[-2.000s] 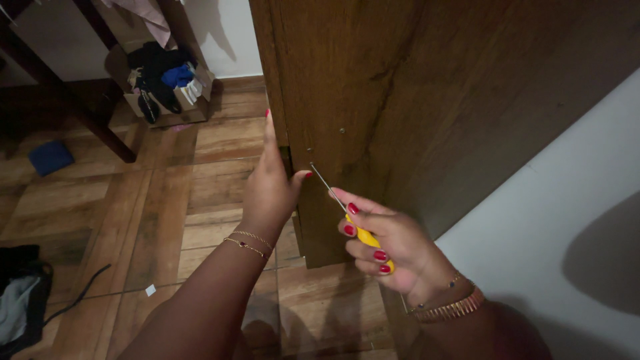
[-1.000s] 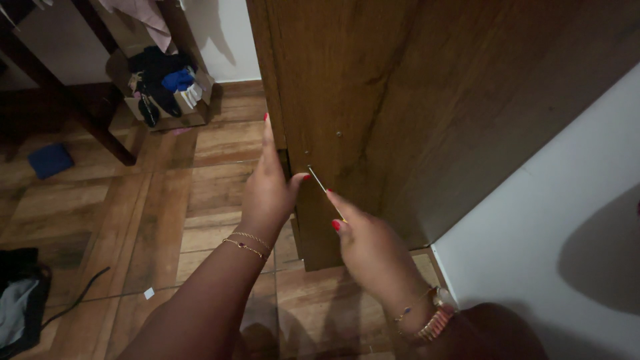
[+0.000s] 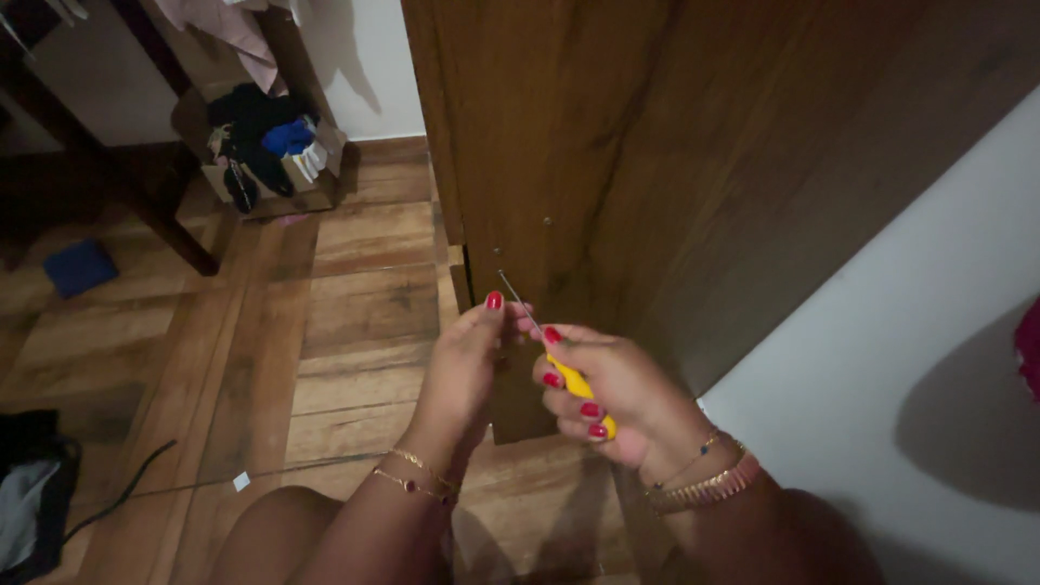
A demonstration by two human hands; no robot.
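My right hand [image 3: 605, 386] is closed around the yellow handle of a screwdriver [image 3: 578, 382]. Its thin metal shaft points up and left, with the tip in front of the side panel of a dark wooden cabinet [image 3: 650, 179]. My left hand [image 3: 475, 349] is beside the shaft, thumb raised and fingertips behind or against the metal; whether it grips the shaft or something small cannot be told. Above the screwdriver tip, two small round marks, perhaps screws or holes, show in the panel.
A white wall [image 3: 877, 325] runs along the right. At the back left, a cardboard box [image 3: 317, 183] holds clothes beside a dark wooden leg [image 3: 154, 203]. On the wood-look floor [image 3: 357, 317] lie a blue cloth item [image 3: 80, 268], a white scrap [image 3: 241, 481] and a dark cord [image 3: 122, 491].
My left hand has come off the cabinet's edge and moved to the screwdriver's shaft. My right hand has turned, so the yellow handle, hidden one second ago, shows again.
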